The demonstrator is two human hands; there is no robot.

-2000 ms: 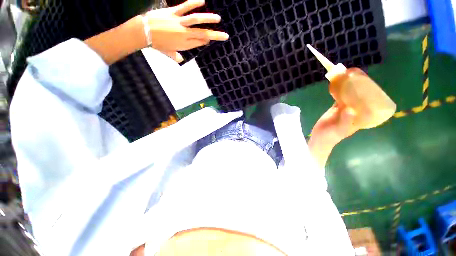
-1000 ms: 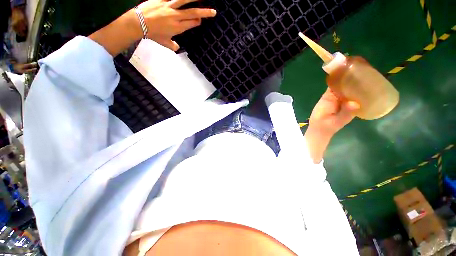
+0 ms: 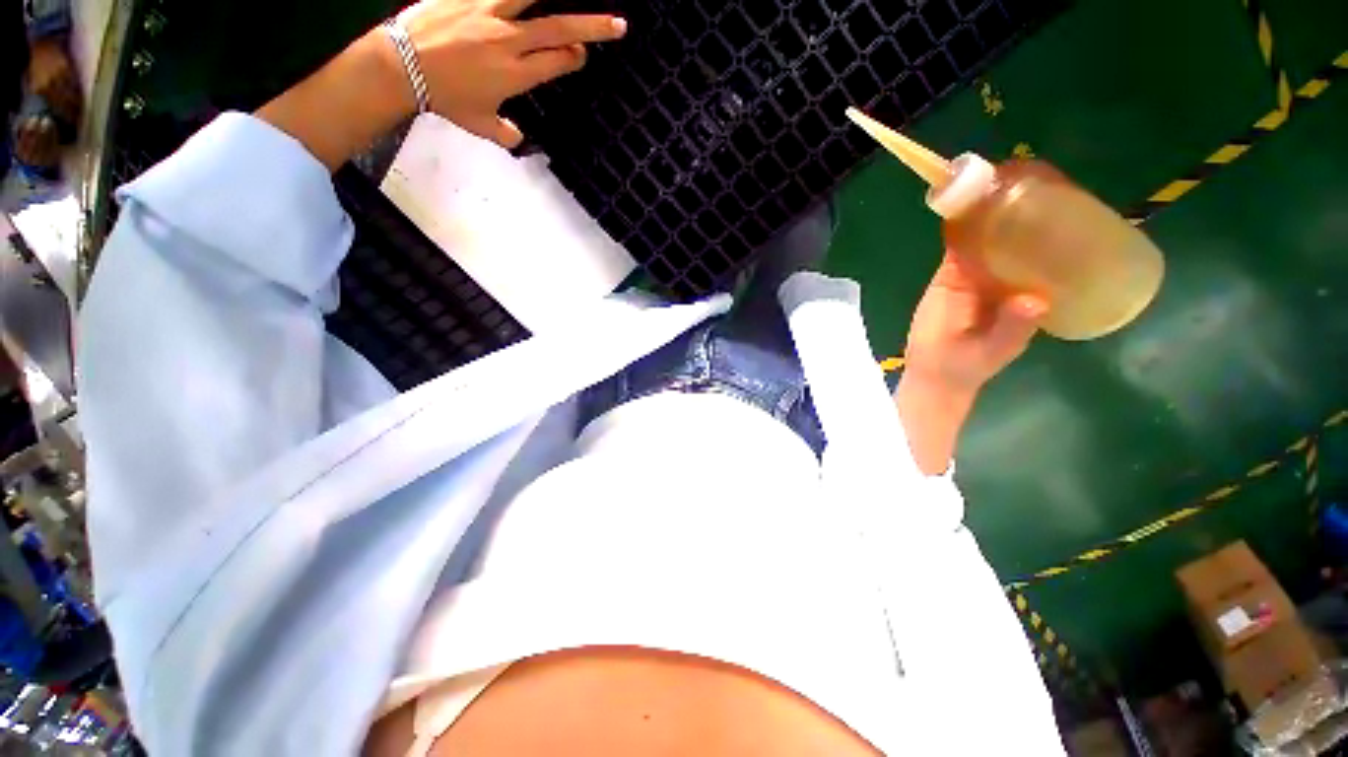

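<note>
The squeeze bottle [image 3: 1067,255] is translucent amber with a long pale cone nozzle. My right hand [image 3: 968,328] is closed around it at the right, and it is tilted with the nozzle pointing up-left. The nozzle tip is over the near right edge of the black grid tray [image 3: 710,163]; whether it touches is unclear. My left hand [image 3: 481,62] is at the top left over the tray's left side, fingers apart, nothing seen in it; its upper part is cut off by the picture's edge. Faint glints show in some tray cells.
A white strip [image 3: 510,222] lies left of the tray. Darker stacked trays [image 3: 407,289] are beyond it, partly behind my sleeve. Green floor with yellow-black tape is right, a carton [image 3: 1245,621] at lower right. Another person's hand [image 3: 53,86] shows at upper left.
The view has turned, and the blue bin and blue stools have left it. My right hand and the bottle have moved slightly left and the nozzle tip is further left. My left hand stays spread by the tray.
</note>
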